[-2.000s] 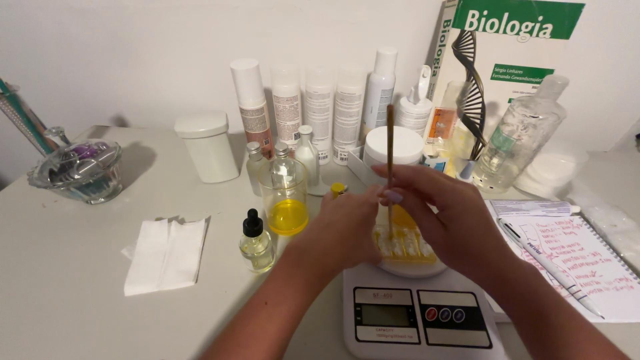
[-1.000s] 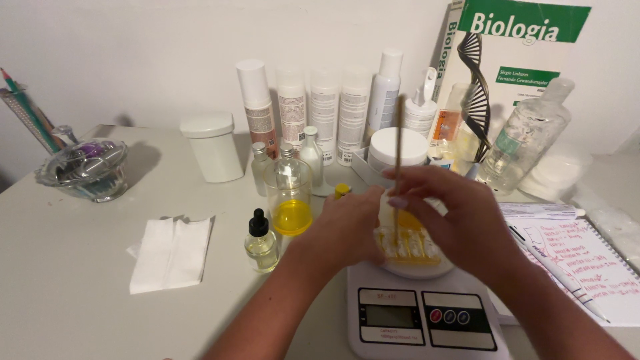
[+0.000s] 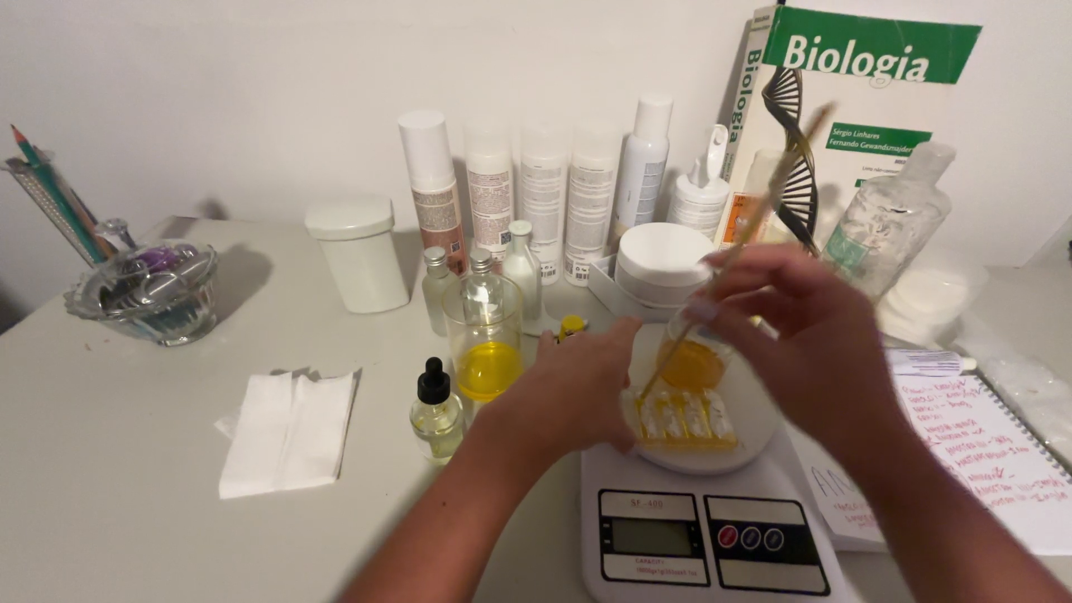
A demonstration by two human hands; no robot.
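Note:
My right hand grips a thin wooden stick between thumb and fingers. The stick slants down to the left, its lower end at a clear mold with several white-and-yellow compartments. That mold lies on the round platform of a white kitchen scale. Behind it on the platform, a clear container with amber liquid leans, partly hidden by my right hand. My left hand is at the mold's left side, its fingers apart; whether they touch it is unclear. A yellow cap shows just behind that hand.
Left of the scale stand a beaker of yellow liquid, a dropper bottle and small bottles. Folded white paper lies farther left. White jars and tall bottles line the back. A spiral notebook lies at right, below a biology book.
The stick was nearly upright before and now slants, its top leaning right. My left hand's fingers have spread from a more closed pose near the stick.

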